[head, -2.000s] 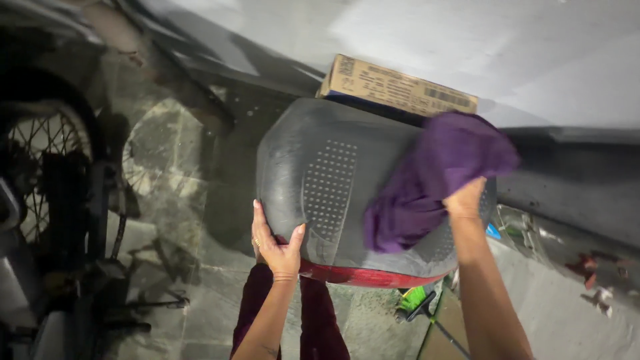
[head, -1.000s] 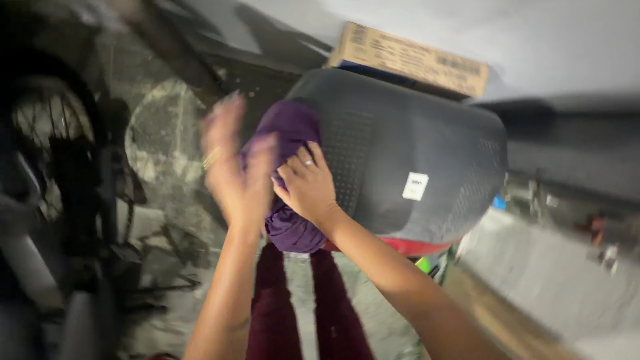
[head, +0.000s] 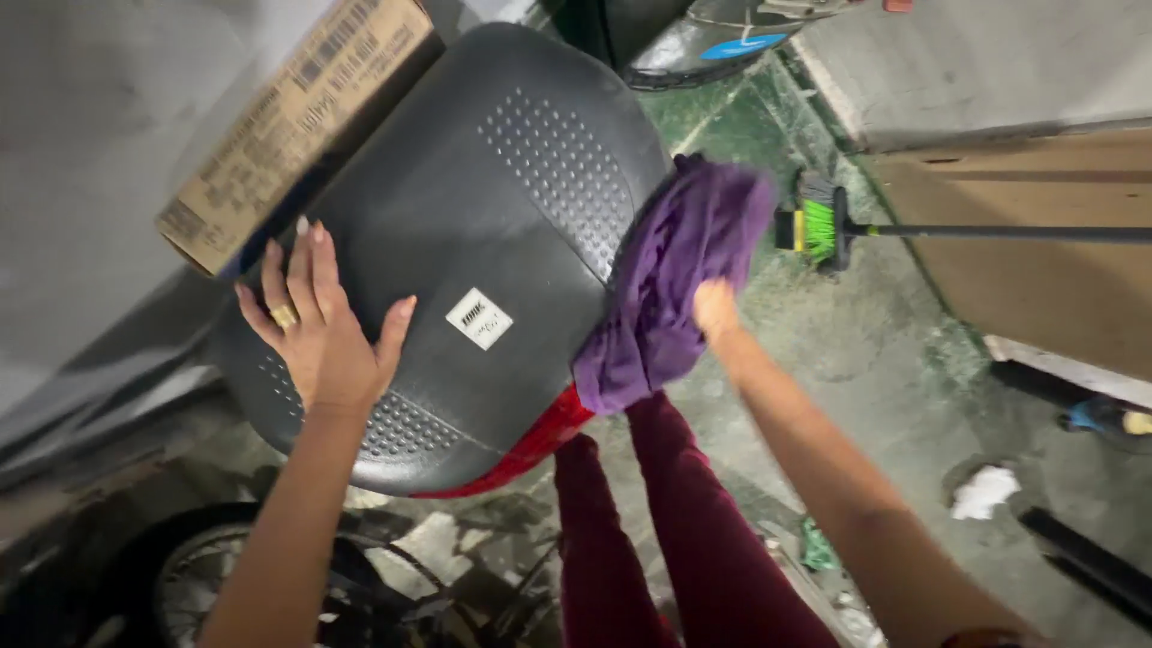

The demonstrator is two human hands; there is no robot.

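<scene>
A large dark grey motorcycle seat or top-case-like cover [head: 540, 243], with dotted textured patches and a red strip [head: 549, 432] along its lower edge, lies before me. My left hand [head: 324, 333] rests on its left part, palm down with fingers spread, a ring on one finger. My right hand [head: 715, 310] grips a bunched purple cloth [head: 666, 279] against the cover's right side; the cloth partly hides the fingers. A small white sticker [head: 479, 319] bearing print is on the top, between the hands.
A printed cardboard box [head: 297, 126] adjoins the cover's upper left side. To the right are a broom [head: 823, 223] with green bristles and a brown board [head: 1035, 225]. A spoked wheel [head: 202, 576] stands at lower left. White scrap [head: 985, 492] lies on the floor.
My right hand has moved with the purple cloth from the cover's left end to its right side. My left hand, raised a second ago, now rests on the cover. The view has turned strongly.
</scene>
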